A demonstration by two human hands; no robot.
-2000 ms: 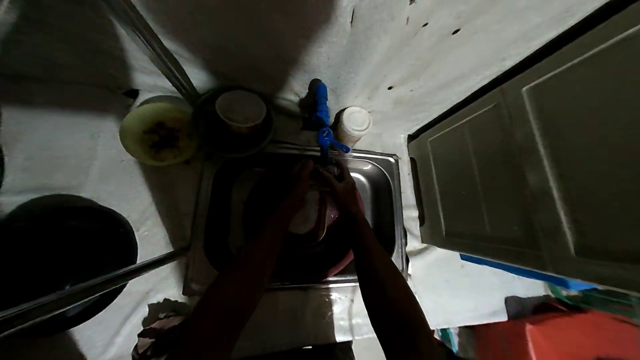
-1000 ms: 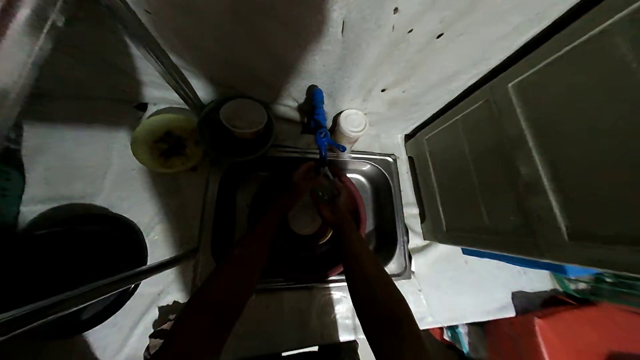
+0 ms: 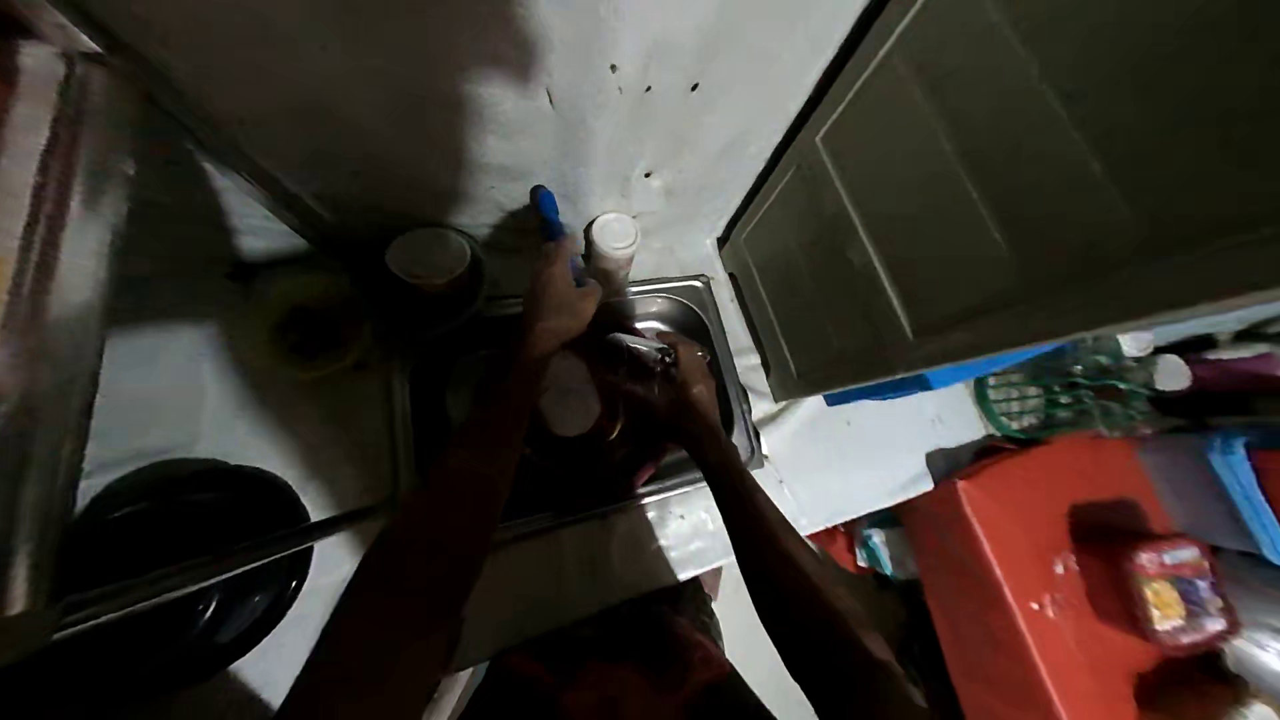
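My left hand (image 3: 560,305) is up at the blue faucet (image 3: 547,212) behind the sink, its fingers over the faucet's handle. Inside the stainless steel sink (image 3: 738,400), my right hand (image 3: 690,385) grips a shiny item (image 3: 640,348), perhaps a glass or metal cup; its exact kind is unclear. A pale round dish (image 3: 570,395) lies in the dark basin area between my forearms. Part of a reddish basin shows near the sink's front edge, mostly in shadow.
A white lidded container (image 3: 614,236) stands right of the faucet. Left of it sit a white bowl (image 3: 428,256) on dark cookware and a dim yellowish bowl (image 3: 312,325). A large black basin (image 3: 190,560) is at lower left. A cabinet (image 3: 960,180) and red box (image 3: 1000,580) are at right.
My left hand has risen from the sink to the faucet. My right hand has shifted right within the sink, apart from the left. The view has shifted and turned.
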